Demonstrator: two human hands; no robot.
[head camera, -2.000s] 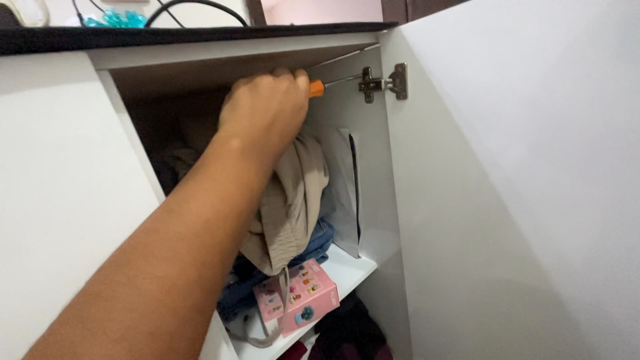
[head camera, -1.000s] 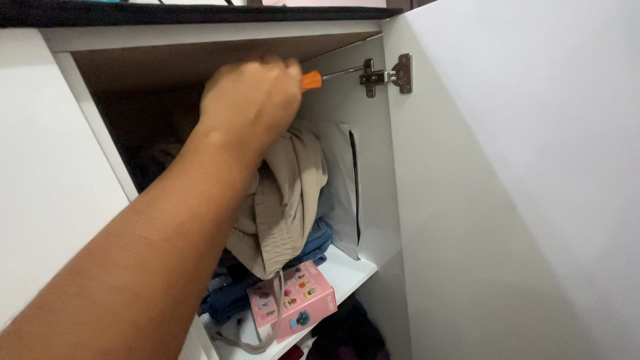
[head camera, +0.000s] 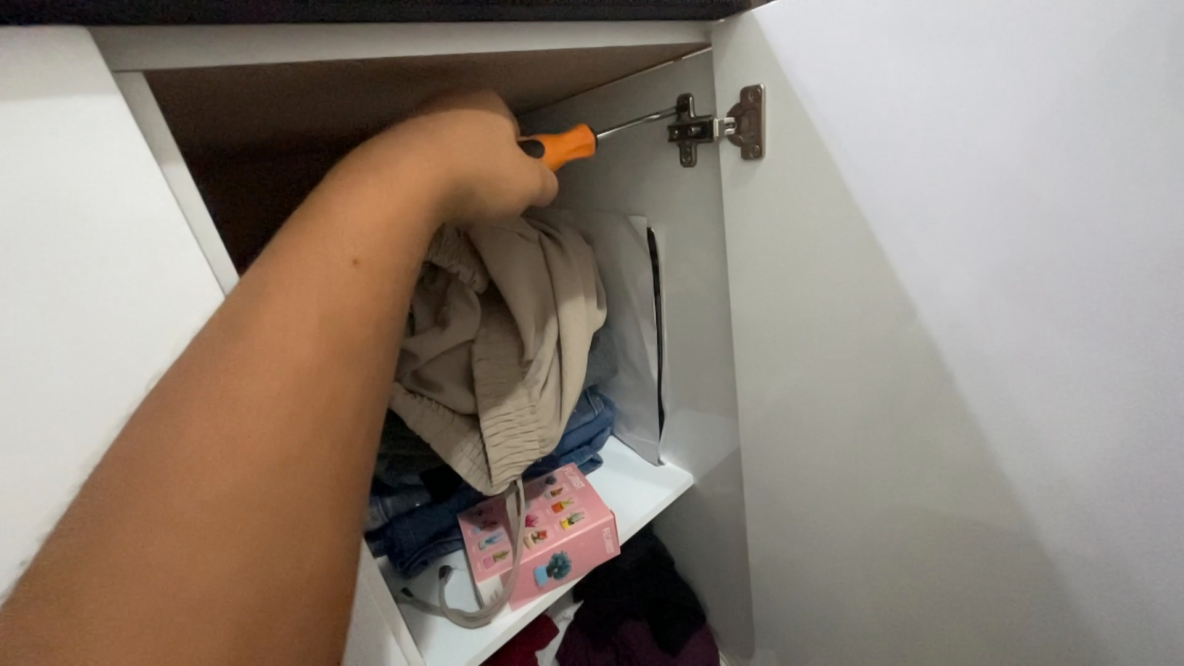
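Note:
My left hand (head camera: 490, 166) reaches into the cabinet from the lower left, closed around the orange and black handle of a screwdriver (head camera: 564, 146). The metal shaft points right, and its tip meets the mounting plate of a cabinet hinge (head camera: 686, 129) on the inner side wall; the exact screw at the tip cannot be told. The hinge cup (head camera: 751, 122) is fixed to the wide-standing white door (head camera: 860, 370). Just below the hand lie beige trousers (head camera: 527, 333) with an elastic waist. My right hand is out of view.
Folded blue jeans (head camera: 583, 430) lie under the trousers on a white shelf (head camera: 647, 486). A pink printed box (head camera: 541, 536) stands at the shelf's front, with a drawstring (head camera: 513, 555) hanging over it. A white plastic bag (head camera: 629, 324) leans by the side wall. Dark clothes (head camera: 638, 592) lie below.
The view has come closer to the hinge. The screwdriver stays at the mounting plate, while my left hand has turned on its handle.

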